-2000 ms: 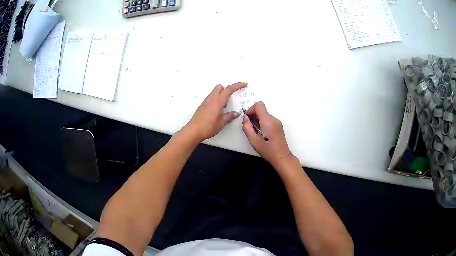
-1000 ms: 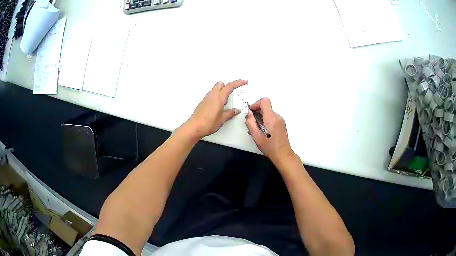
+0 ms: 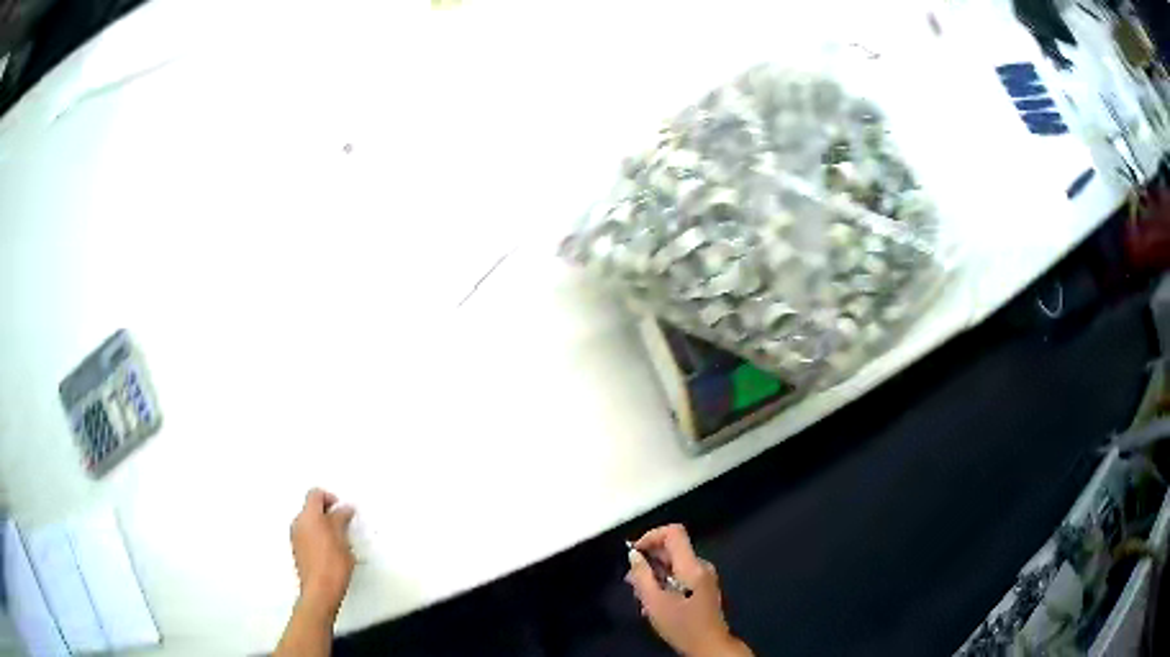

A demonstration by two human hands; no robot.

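Observation:
My right hand (image 3: 680, 588) holds a dark pen (image 3: 665, 576) in front of the table's edge, over the dark floor. My left hand (image 3: 323, 546) is near the table's front edge with its thumb and fingers close together on a small white paper slip (image 3: 354, 524), which is faint against the white table. A large clear bag of grey-beige loops (image 3: 783, 225) lies on a bench scale (image 3: 693, 424). The scale's green display (image 3: 757, 385) shows below the bag, its figures blurred.
A calculator (image 3: 110, 403) lies on the white table (image 3: 385, 321) at left, with an open notebook (image 3: 84, 584) below it. Blue strap pieces (image 3: 1032, 99) lie at the far right. Goods blur along the right rim.
The view has swung right, bringing the bag and scale to the centre. My hands have moved apart. My right hand has left the slip with the pen still in it.

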